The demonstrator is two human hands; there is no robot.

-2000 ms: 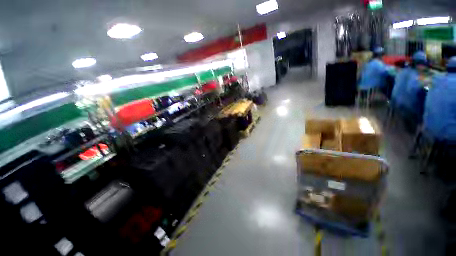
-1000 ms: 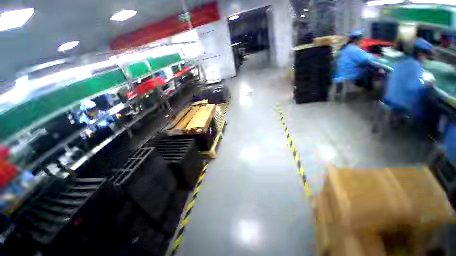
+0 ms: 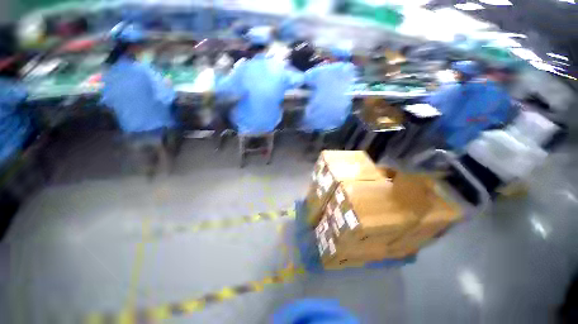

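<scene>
Neither of my hands is in view. Nearest in front of me, brown cardboard cartons (image 3: 386, 218) with white labels on one side stand stacked on a blue trolley (image 3: 304, 237) on the grey floor. A metal handle frame (image 3: 472, 174) shows at their right. A blurred blue shape (image 3: 315, 312) is cut off by the bottom edge; I cannot tell what it is. The view is blurred.
Several workers in blue smocks and caps (image 3: 260, 95) sit or stand along a green-topped bench (image 3: 184, 79) at the back. Yellow-and-black tape (image 3: 222, 294) marks the floor (image 3: 203, 259). White stacked items (image 3: 507, 152) stand at the right.
The view has swung right, from the aisle to the workers' bench. The cartons now show from another side, near the middle. The line on the left has left the picture.
</scene>
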